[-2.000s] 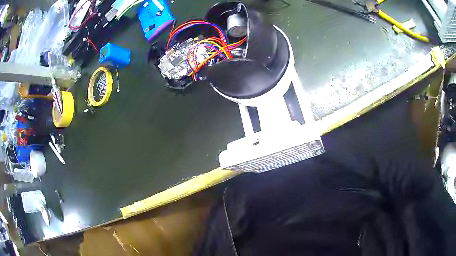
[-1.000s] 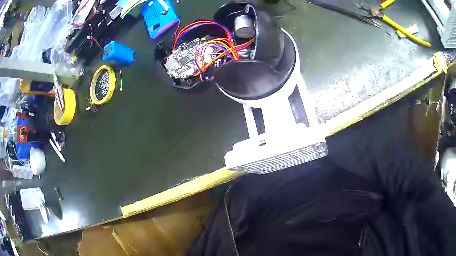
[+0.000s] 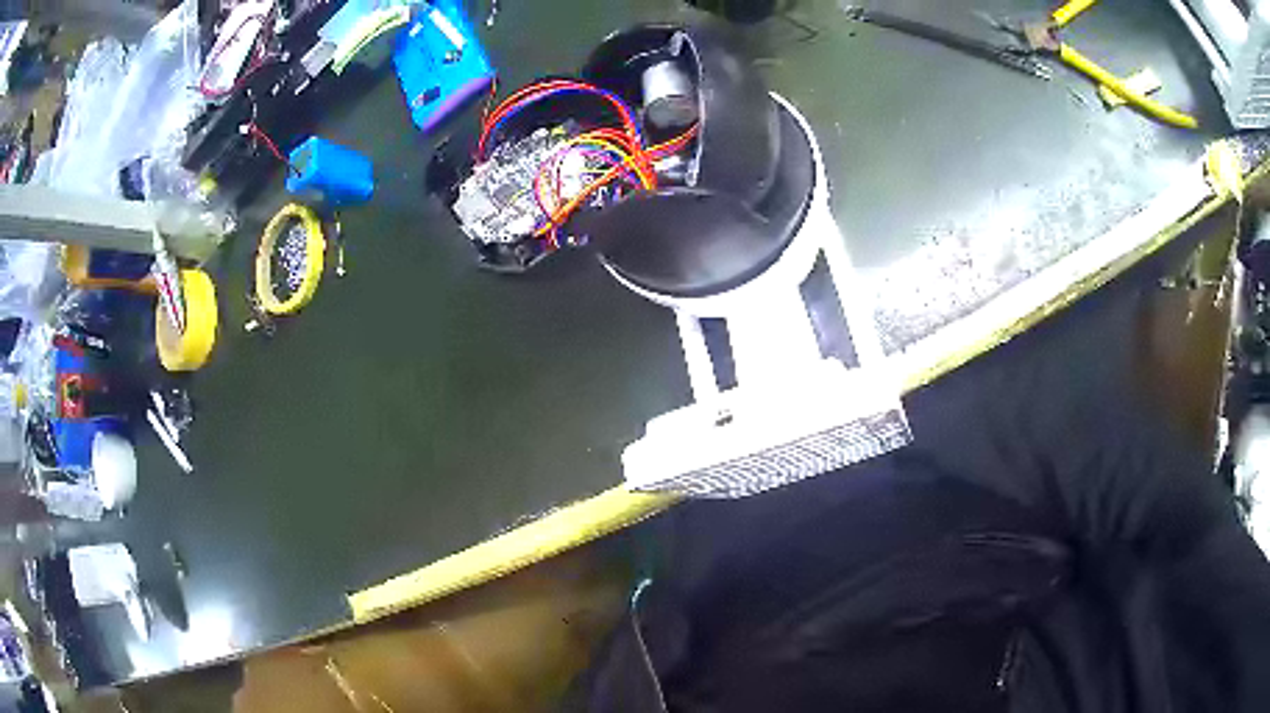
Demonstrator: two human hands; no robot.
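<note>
A white housing lies on the dark bench top with its ribbed end at the yellow-taped front edge. A glossy black shell sits in its white ring. A small grey metal cylinder shows in the upper black part. Beside it an open black cover holds a silvery circuit board. Red, orange, yellow and blue wires loop between board and shell. Neither of my hands is in view. The wearer's dark jacket fills the lower right.
Blue battery packs lie at the upper left. A thin yellow ring holds small silvery bits; a tape roll is farther left. Clear plastic bags and a grey bar are at left. Yellow-handled pliers lie upper right.
The view shifts slightly between frames, first moving the bench things right, then down. The folds of the dark jacket at the lower right change. The bench things keep their places relative to each other.
</note>
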